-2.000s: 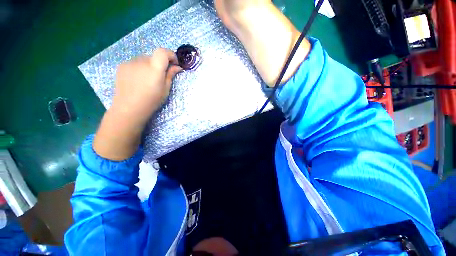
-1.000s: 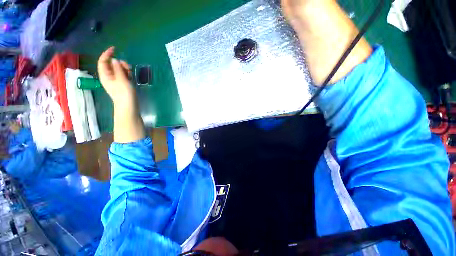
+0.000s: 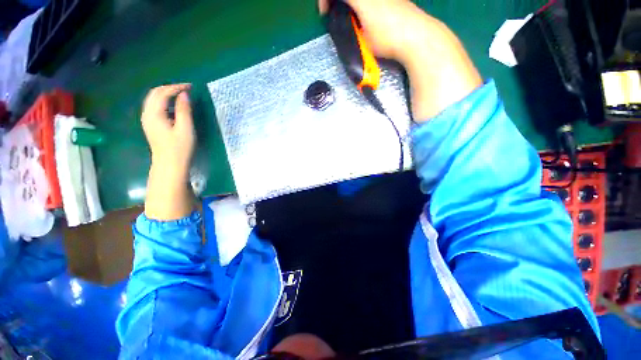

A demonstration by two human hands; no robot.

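A round black lens-like part (image 3: pixel 319 95) with concentric rings lies on the silvery bubble-wrap mat (image 3: pixel 281 148). My right hand (image 3: pixel 386 28) is at the top edge of the picture, partly cut off, closed around an orange-and-black handheld tool (image 3: pixel 368 69). The tool's cord runs down over the mat; its working end is not clearly visible. My left hand (image 3: pixel 167 116) is left of the mat, over the green bench, thumb and fingers curled towards each other. A dark patch shows between them; I cannot tell whether it is held.
A black box with a white label (image 3: pixel 623 88) and a white scrap (image 3: pixel 507 42) are at the right. Orange-red trays (image 3: pixel 597 204) with round black parts are below them. At the far left are a white cloth bundle (image 3: pixel 77 172), a green item (image 3: pixel 86 137) and a red tray (image 3: pixel 48 116).
My left hand let go of the round part, which stays on the mat, and moved left, its fingers now curled. The tool in my right hand has come into view. The camera view has shifted.
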